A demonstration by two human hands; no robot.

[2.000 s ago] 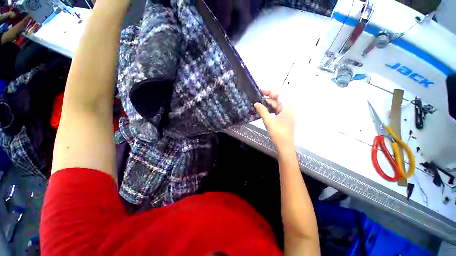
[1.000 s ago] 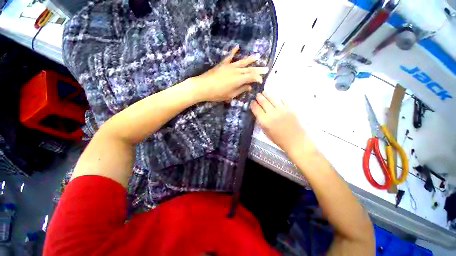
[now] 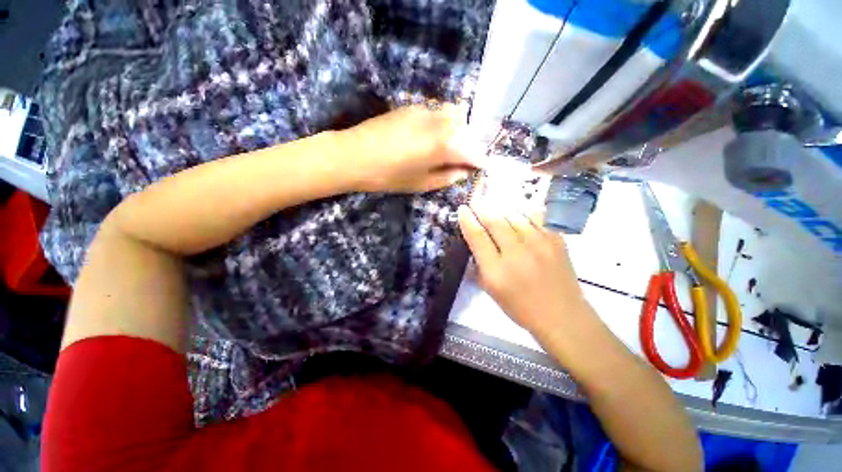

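The plaid woolly coat (image 3: 277, 111) covers the left of the table and hangs over my lap. A narrow dark binding (image 3: 451, 286) runs along its right edge. My left hand (image 3: 411, 147) lies on the coat, its fingertips at the edge beside the needle area and partly hidden by the machine head. My right hand (image 3: 522, 263) is just below, with its fingertips at the coat's edge; whether they pinch it is unclear. The white sewing machine head (image 3: 591, 64) leans over the fingertips. The presser foot area (image 3: 517, 147) is bright and blurred.
Scissors with red and yellow handles (image 3: 688, 323) lie right of my right hand on a tan strip (image 3: 706, 230). Black scraps (image 3: 785, 332) lie farther right. A measuring tape (image 3: 508, 364) runs along the table's front edge. A red-orange stool (image 3: 26, 244) stands at left.
The coat was lifted, then laid flat. Its edge and both hands have come to the needle area. The machine head appears larger and closer as the view has shifted.
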